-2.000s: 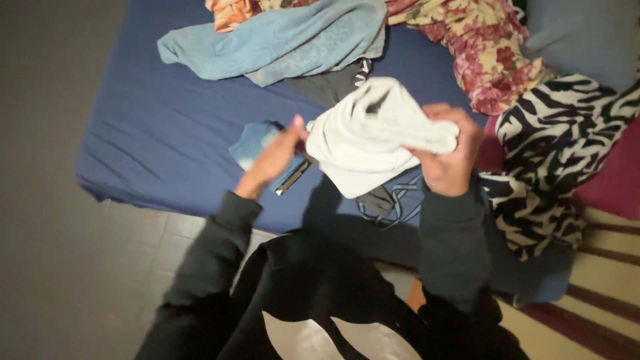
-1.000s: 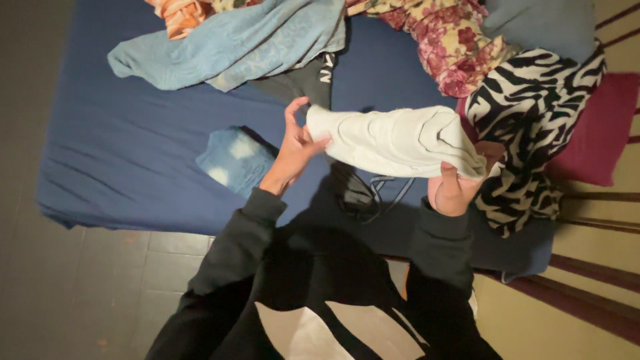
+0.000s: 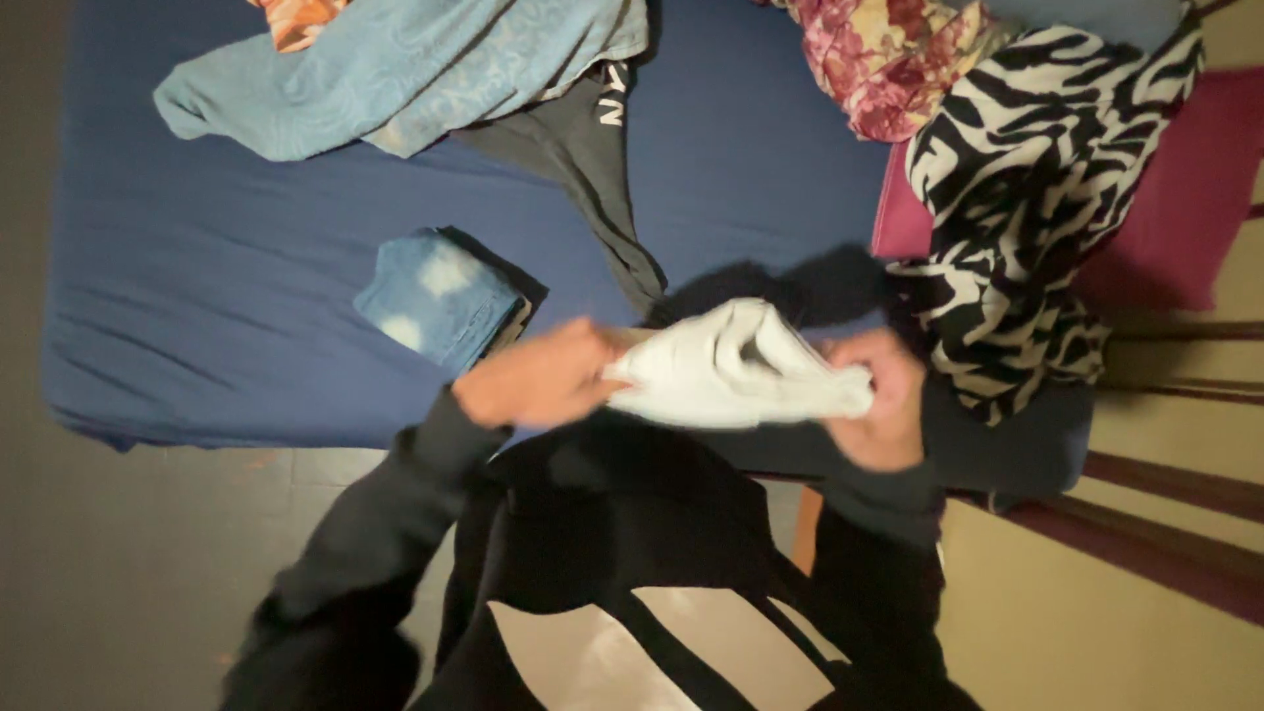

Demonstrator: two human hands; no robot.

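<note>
A white folded or rolled cloth point(image 3: 726, 370) is stretched between my two hands, above the near edge of the bed. My left hand point(image 3: 543, 375) grips its left end, with the fingers blurred. My right hand point(image 3: 879, 395) holds the right end, where the fabric bunches into a loose fold. Just up and left of my left hand lies a folded blue garment with pale patches point(image 3: 439, 296), flat on the dark blue sheet point(image 3: 227, 286). A dark grey garment with white lettering point(image 3: 583, 158) trails down toward the white cloth.
A light blue towel-like cloth point(image 3: 415, 79) lies at the top, beside an orange cloth point(image 3: 296, 20). On the right are a floral cloth point(image 3: 879, 59), a black-and-white patterned cloth point(image 3: 1047, 178) and a magenta cloth point(image 3: 1185, 197). Dark red bars point(image 3: 1165, 553) run past the bed's right side.
The white cloth was opened wider two seconds ago, then a long roll; now it sits lower and closer to my body between both hands.
</note>
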